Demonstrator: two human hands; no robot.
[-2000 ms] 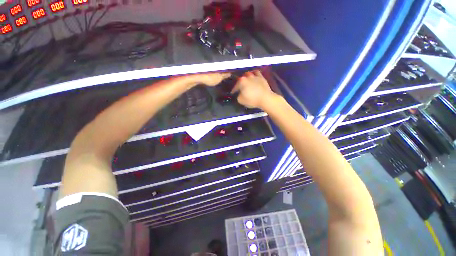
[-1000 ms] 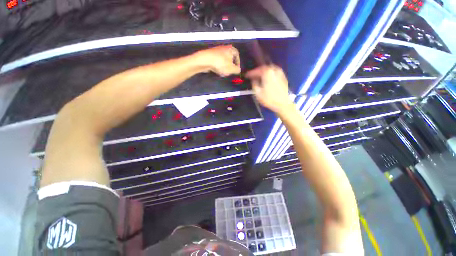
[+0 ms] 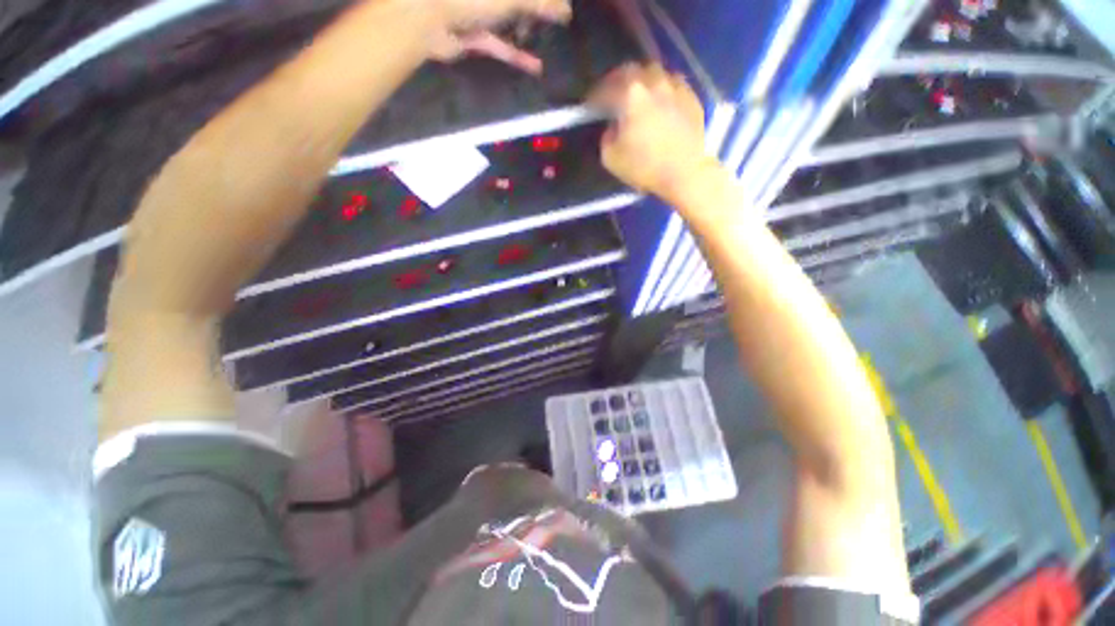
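My left hand [image 3: 489, 27] is at the top edge of the picture, over a black rack shelf [image 3: 416, 104], partly cut off. Its fingers are apart and nothing shows between them. My right hand [image 3: 654, 125] is at the right front end of that shelf, beside the blue panel, with curled fingers; it is blurred and whether it holds anything is hidden. A white compartment tray [image 3: 703, 437] sits low in front of me. Small dark round units fill several pockets on its left side, and two units [image 3: 608, 451] are lit white.
A white paper slip [image 3: 440, 174] hangs at the shelf's front edge. Lower shelves [image 3: 489, 232] show red lights and small units. A blue-and-white panel [image 3: 734, 153] divides this rack from another at right. A red bin [image 3: 1033, 602] and yellow floor lines are at lower right.
The view has tilted down, so shelves and tray appear higher. My left hand has opened from a closed pinch. My right hand has moved to the shelf's front end and its fingers have curled.
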